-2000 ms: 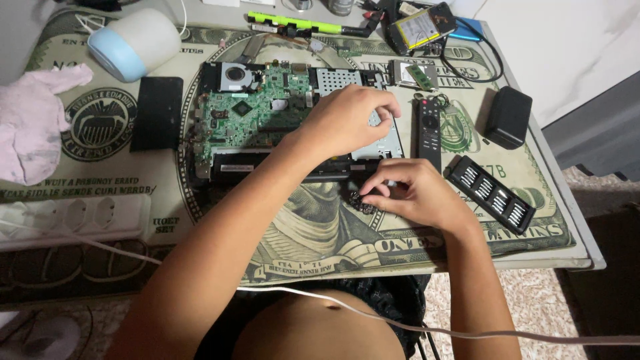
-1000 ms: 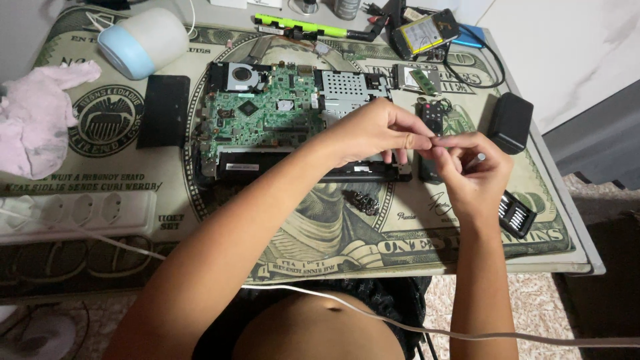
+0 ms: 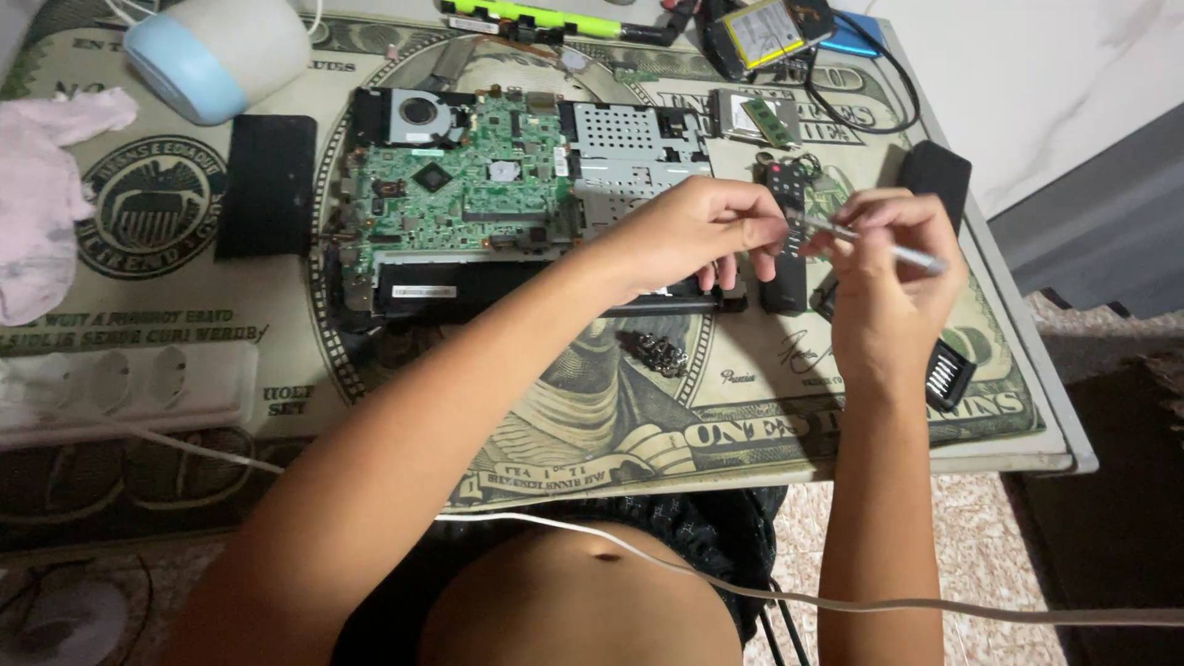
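Note:
My right hand (image 3: pixel 893 268) holds a slim silver precision screwdriver (image 3: pixel 879 242), its tip pointing left toward my left fingers. My left hand (image 3: pixel 717 227) hovers over the right part of the open laptop base, thumb and fingertips nearly together; whether a small thing sits between them cannot be told. Below both hands lies a black remote control (image 3: pixel 786 277). The laptop base shows a green motherboard (image 3: pixel 504 171), a cooling fan (image 3: pixel 418 112) and a perforated metal plate (image 3: pixel 620 129). A small pile of screws (image 3: pixel 659 353) rests on the mat in front of it.
A black case of driver bits (image 3: pixel 948 373) is partly behind my right wrist. A memory module (image 3: pixel 766 122) lies on a hard drive (image 3: pixel 731 111). Around stand a black box (image 3: pixel 936 180), a black panel (image 3: pixel 268 185), a power strip (image 3: pixel 129 384), a pink cloth (image 3: pixel 42 203) and a white cable (image 3: pixel 555 525).
My right hand has risen from the screw pile, where it was two seconds ago, and the screwdriver now shows clearly. My left hand has moved right; the hands touched one second ago and are now slightly apart.

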